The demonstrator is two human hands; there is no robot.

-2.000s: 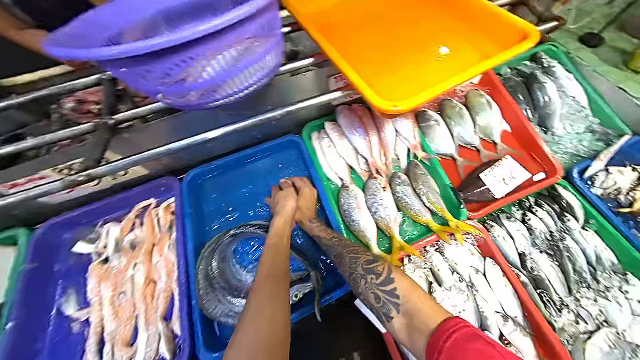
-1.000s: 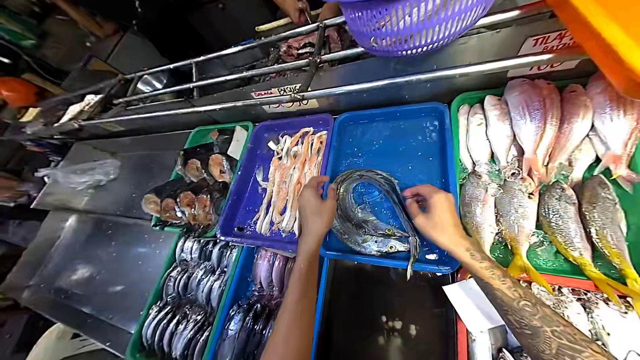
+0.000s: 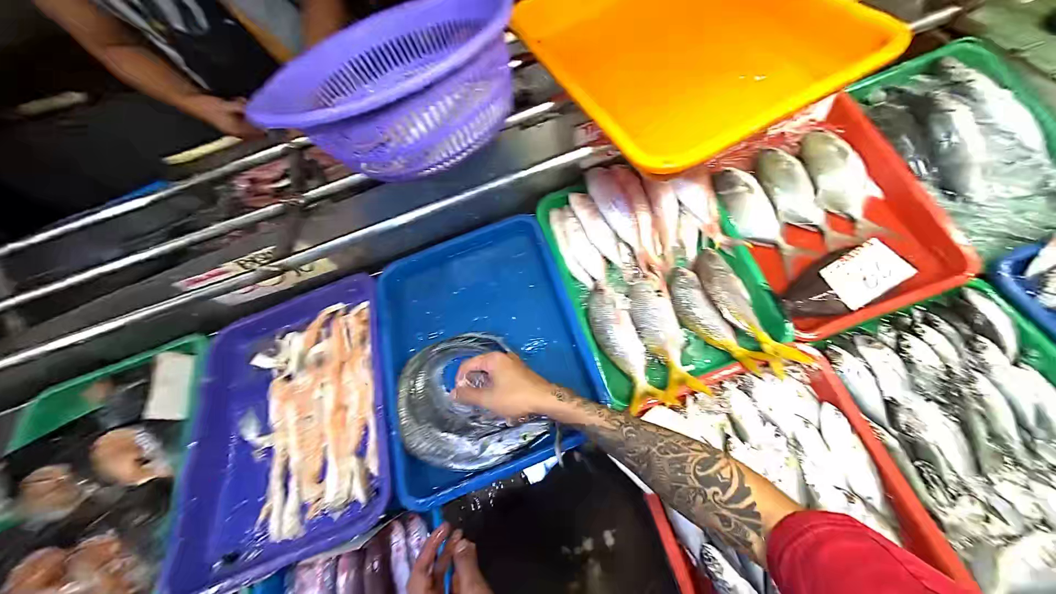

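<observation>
A long silvery ribbon-like fish (image 3: 437,412) lies coiled in the lower part of a blue plastic tray (image 3: 487,256). Over the coil is my right hand (image 3: 503,384), its fingers curled at the ring's inner edge; whether they grip the fish cannot be told. My left hand (image 3: 445,565) is at the bottom edge of the view, fingers bent, by the tray's lower edge and a dark board (image 3: 561,528). Most of that hand is cut off.
Left are a purple tray (image 3: 223,462) of fish strips and a green tray (image 3: 49,404) of cut fish. Right are fish in green (image 3: 553,223) and red trays (image 3: 957,272). A purple basket (image 3: 396,91) and orange tray (image 3: 709,74) sit above metal rails. Another person's hand (image 3: 227,114) is behind.
My left hand has left the coiled fish and is now lower, near the bottom edge. My right hand has moved from the coil's right side to over its middle. The view has swung right.
</observation>
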